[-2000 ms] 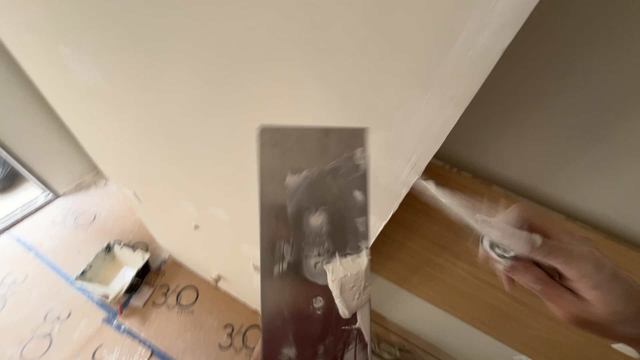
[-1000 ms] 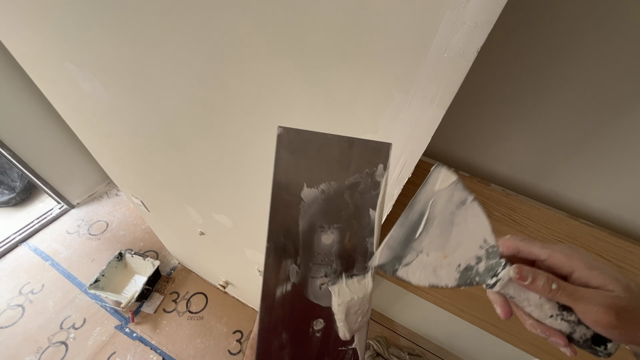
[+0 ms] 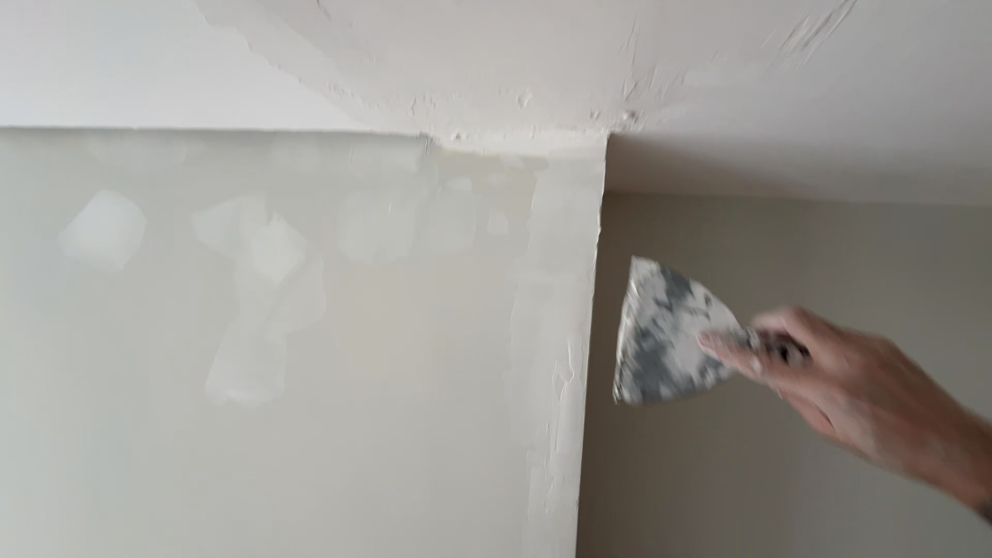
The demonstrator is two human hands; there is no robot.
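Note:
My right hand (image 3: 837, 380), at the right of the head view, is closed round the handle of a putty knife (image 3: 674, 333). One finger lies along its wide blade, which is smeared with white filler and points left. The blade stands apart from the wall corner (image 3: 593, 302), just right of it. Fresh filler (image 3: 562, 403) runs in a rough band down the wall beside that corner. My left hand is out of view.
The pale wall (image 3: 372, 457) bears several whitish filler patches (image 3: 260, 248). Above it, the ceiling (image 3: 511, 62) shows rough, ridged filler. A darker recessed wall (image 3: 775, 480) lies behind my right hand, right of the corner.
The view has swung from the floor up to the ceiling. The broad steel blade with filler, the paint tray and the wooden ledge have left view. My right hand still holds the putty knife, now beside the upper corner.

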